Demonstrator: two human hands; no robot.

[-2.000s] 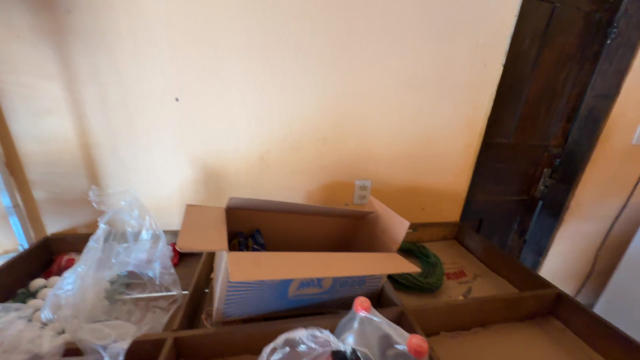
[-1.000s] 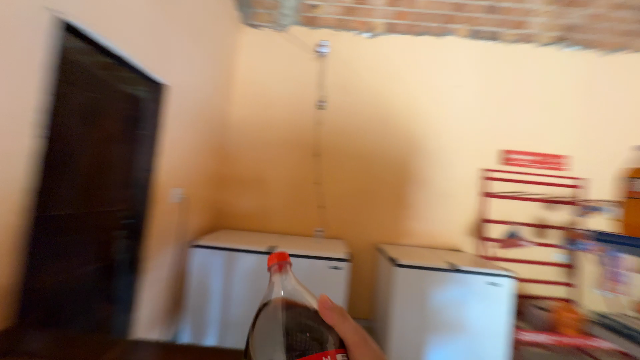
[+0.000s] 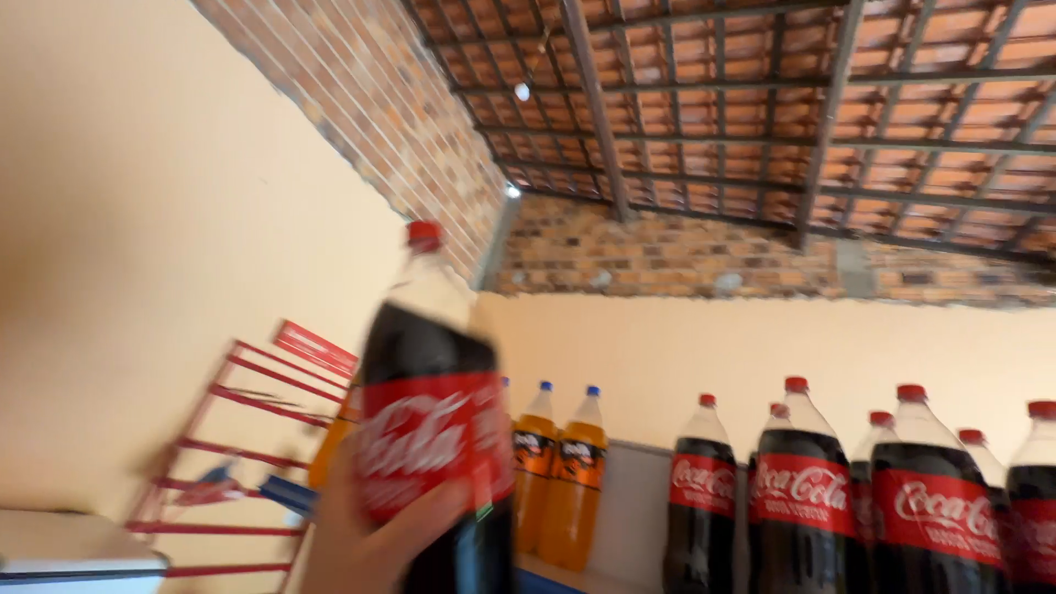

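Note:
My left hand [image 3: 371, 532], blurred and low in the head view, is closed around a large plastic Coca-Cola bottle [image 3: 437, 429]. The bottle has a red cap and a red label, is filled with dark liquid to the shoulder, and tilts slightly to the left. One digit lies across the label's lower part; the other fingers are hidden behind the bottle. My right hand is not in view. To the right stand several similar Coca-Cola bottles [image 3: 804, 495]. Nearer the held bottle stand orange soda bottles [image 3: 577, 470] with blue caps.
A red metal rack [image 3: 239, 445] stands against the wall at left. A white chest freezer [image 3: 74, 549] shows at the lower left. A blue shelf edge [image 3: 549, 582] runs beneath the orange bottles. Overhead are a tiled roof and wooden beams [image 3: 594, 107].
The view has swung from the cardboard box and wooden compartments, past the freezers, to the bottle shelf. The held bottle now appears higher, gripped from its left side; earlier a hand was at its right.

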